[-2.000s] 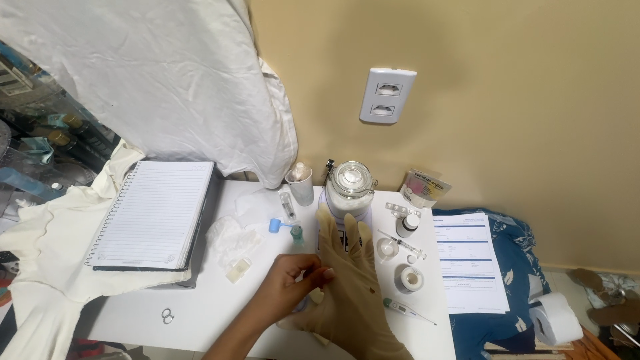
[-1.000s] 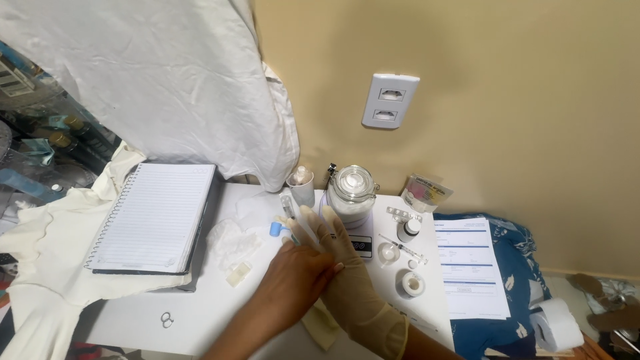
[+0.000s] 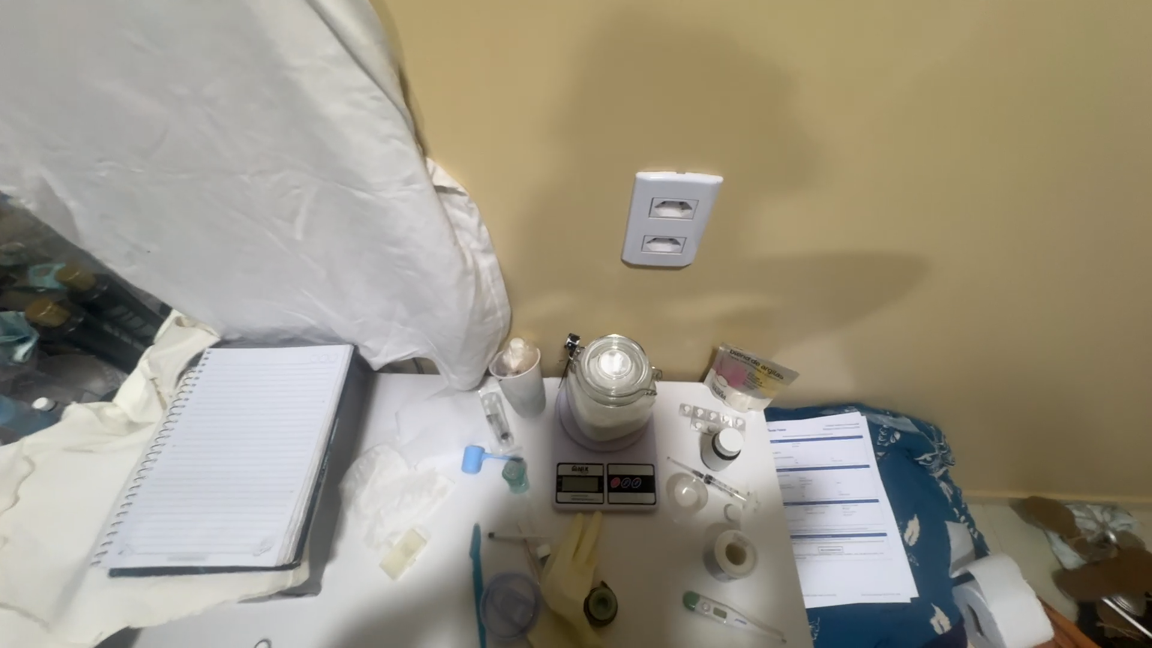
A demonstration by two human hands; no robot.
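Observation:
Neither of my hands is in view. A pale yellow latex glove point(image 3: 569, 576) lies at the bottom of the white table, between a round clear blue-tinted lid or dish point(image 3: 510, 605) and a small dark round container point(image 3: 600, 604). Behind the glove, a clamp-lid glass jar of white contents point(image 3: 612, 396) stands on a digital kitchen scale point(image 3: 605, 486). A blue scoop point(image 3: 473, 459) and a small green cup point(image 3: 515, 474) are left of the scale. To its right are a syringe point(image 3: 708, 479), a white-capped bottle point(image 3: 723, 447), a tape roll point(image 3: 735, 553) and a digital thermometer point(image 3: 720, 610).
An open spiral notebook point(image 3: 234, 459) lies on cream cloth at the left. A white cup point(image 3: 521, 387), a blister pack point(image 3: 711, 417) and a small pouch point(image 3: 749, 378) are toward the wall. Printed sheets point(image 3: 841, 513) and a paper roll point(image 3: 1003, 598) lie right of the table.
Both hands, the left bare and the right gloved, have left the view from in front of the jar. The scale and the loose glove now show more fully.

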